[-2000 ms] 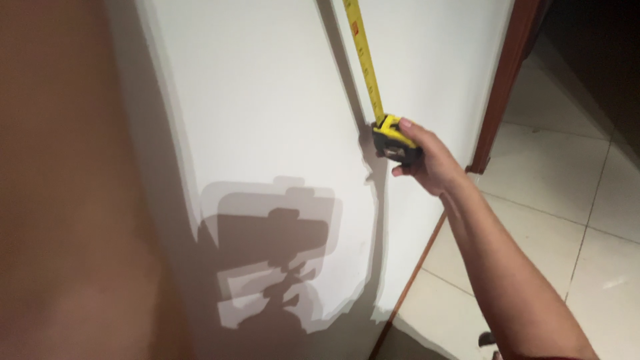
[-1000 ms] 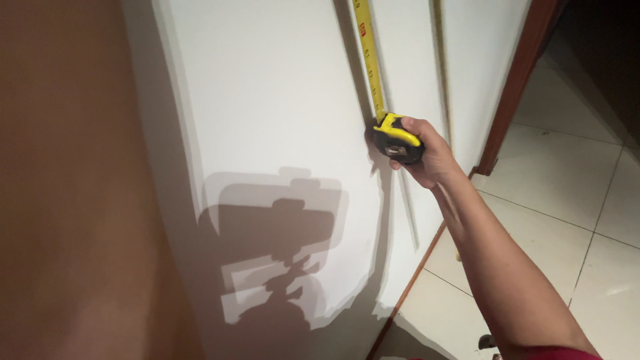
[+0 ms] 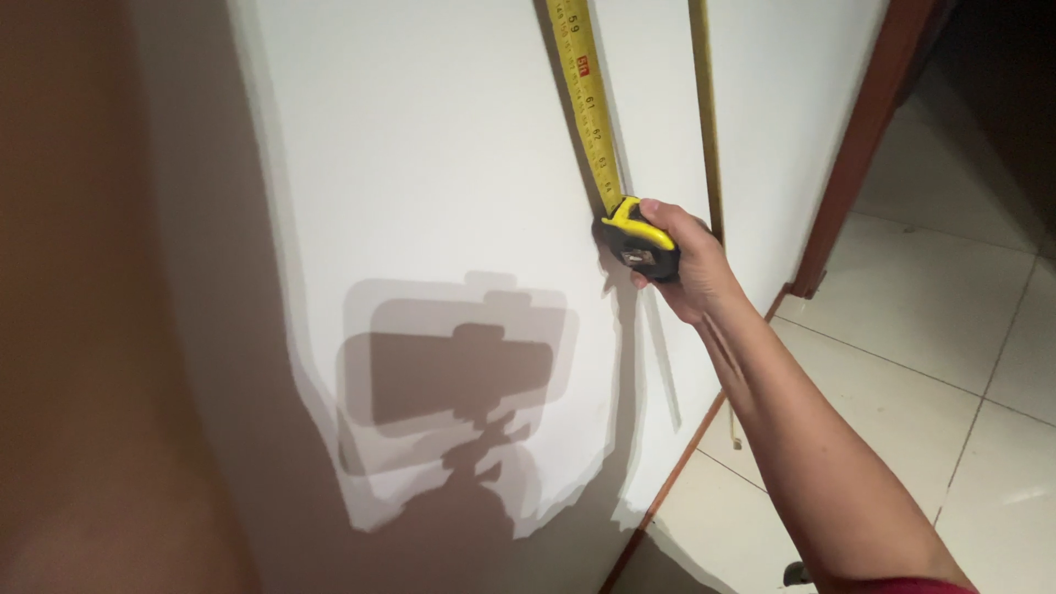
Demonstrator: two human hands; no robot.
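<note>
My right hand point(image 3: 693, 256) grips a black and yellow tape measure point(image 3: 643, 239) against or close to the white wall. From its mouth the yellow blade point(image 3: 587, 99) runs up out of the top of the view, its printed scale facing me. To the right, a narrow yellowish strip point(image 3: 705, 107), perhaps more of the blade seen edge-on, passes down behind my hand. Below the wrist a thin length with a small end piece point(image 3: 737, 444) shows over the floor; it may be the same strip. My left hand is not in view.
The white wall point(image 3: 429, 165) carries shadows of my arm and a device. Reddish-brown skirting point(image 3: 672, 478) and a door frame point(image 3: 850, 157) edge it. Pale floor tiles point(image 3: 891, 330) lie at right, with a small dark object point(image 3: 794, 573) low down. A blurred brown surface fills the left side.
The narrow yellowish strip, not seen two seconds ago, has come into view right of the blade and stands nearer my right hand than one second ago. My grip on the tape measure is unchanged.
</note>
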